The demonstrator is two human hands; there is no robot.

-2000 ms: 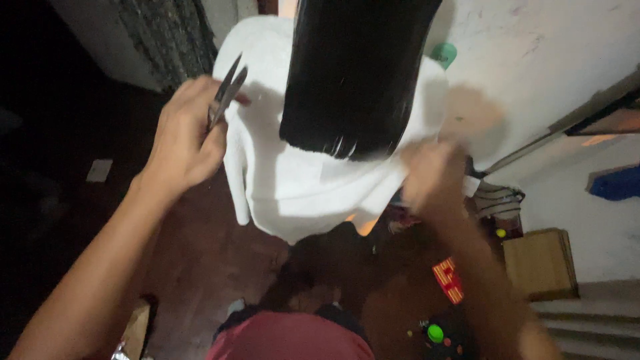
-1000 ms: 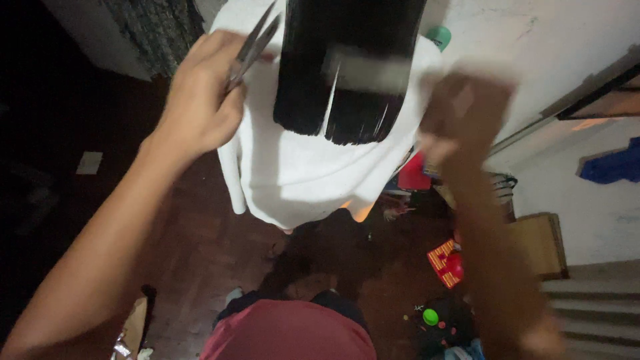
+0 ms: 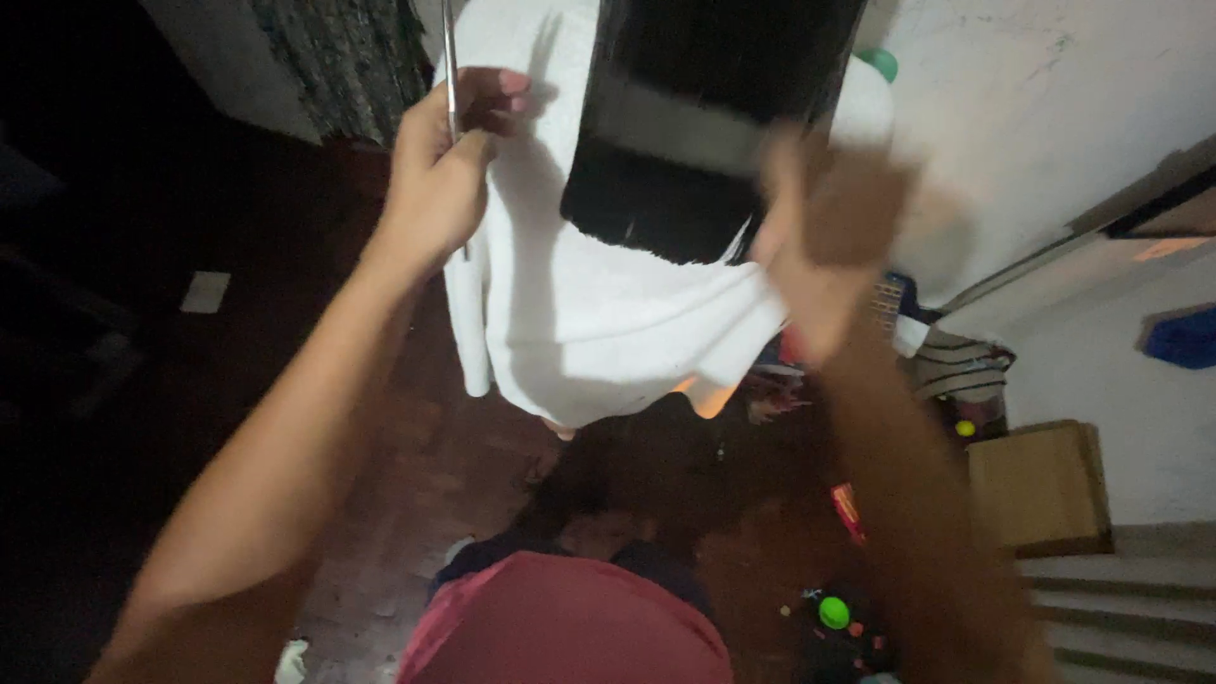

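Long straight black hair [image 3: 703, 85] of a person hangs over a white cape or towel [image 3: 608, 323] on their back. My left hand [image 3: 446, 171] holds a pair of metal scissors [image 3: 450, 76] at the left edge of the white cloth, blades upward. My right hand [image 3: 826, 218] is blurred at the right side of the hair, near its lower ends. A pale blurred band, perhaps a comb, crosses the hair beside its fingers; whether the hand grips it is not clear.
A cardboard box [image 3: 1040, 484] stands by the wall at the right. A bright green ball [image 3: 834, 613] and small items lie on the dark floor. A pale card [image 3: 205, 292] lies at the left. A blue cloth-like thing [image 3: 1181, 337] is at the far right.
My left hand has turned the scissors from a slant to nearly upright. My right hand has moved from the right of the hair in against its side, near the lower ends.
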